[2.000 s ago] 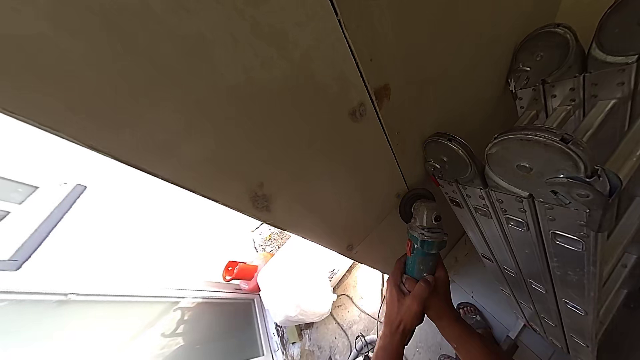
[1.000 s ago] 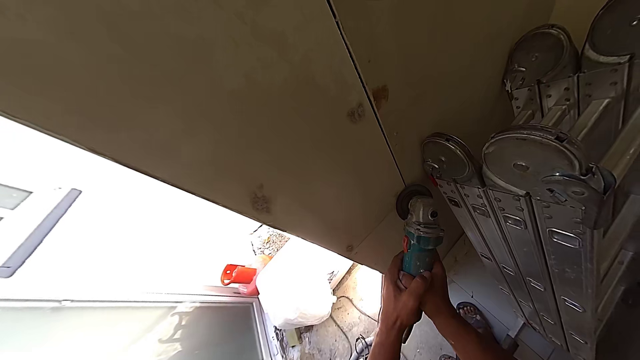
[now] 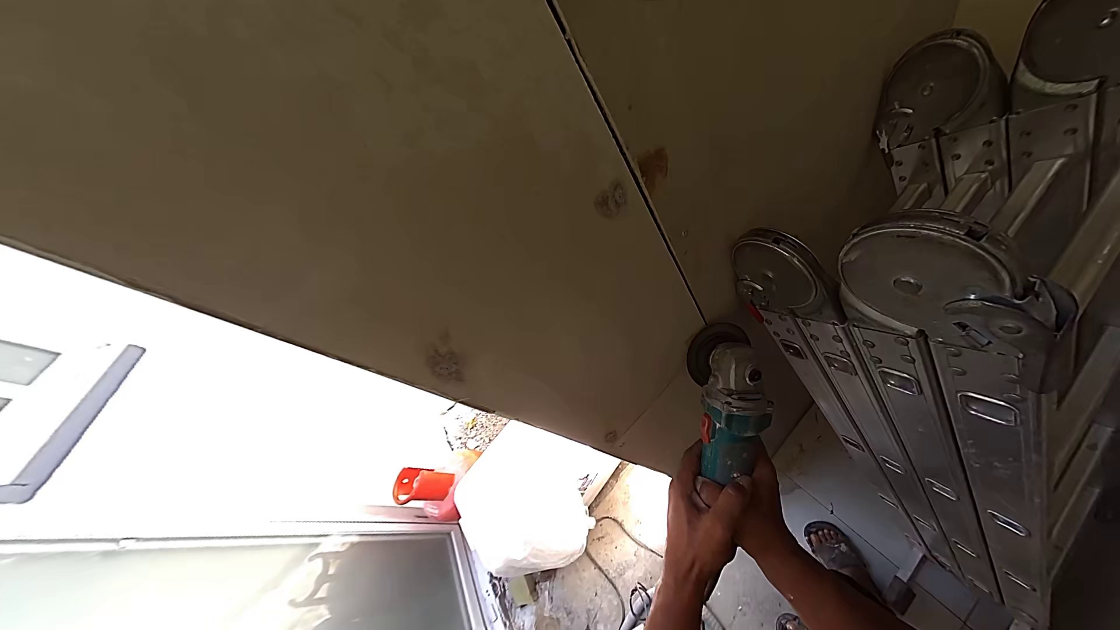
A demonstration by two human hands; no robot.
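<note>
An angle grinder (image 3: 733, 411) with a teal body and a grey metal head is held upright in both hands. My left hand (image 3: 700, 521) wraps the lower body from the left, and my right hand (image 3: 757, 503) grips it from the right. The grinder's dark round disc (image 3: 713, 350) is at the lower end of the dark seam between two overhead panels (image 3: 481, 219); whether it touches the surface cannot be told. Brown and grey smudges mark the panels beside the seam and near the lower edge.
A folded aluminium ladder (image 3: 945, 376) with round hinges stands close on the right. Below lie a white sack (image 3: 525, 507), a red-orange object (image 3: 429, 486), and a cable (image 3: 604, 569) on the ground. A framed glass pane (image 3: 385, 582) is at lower left. Sandalled feet (image 3: 831, 547) show beneath.
</note>
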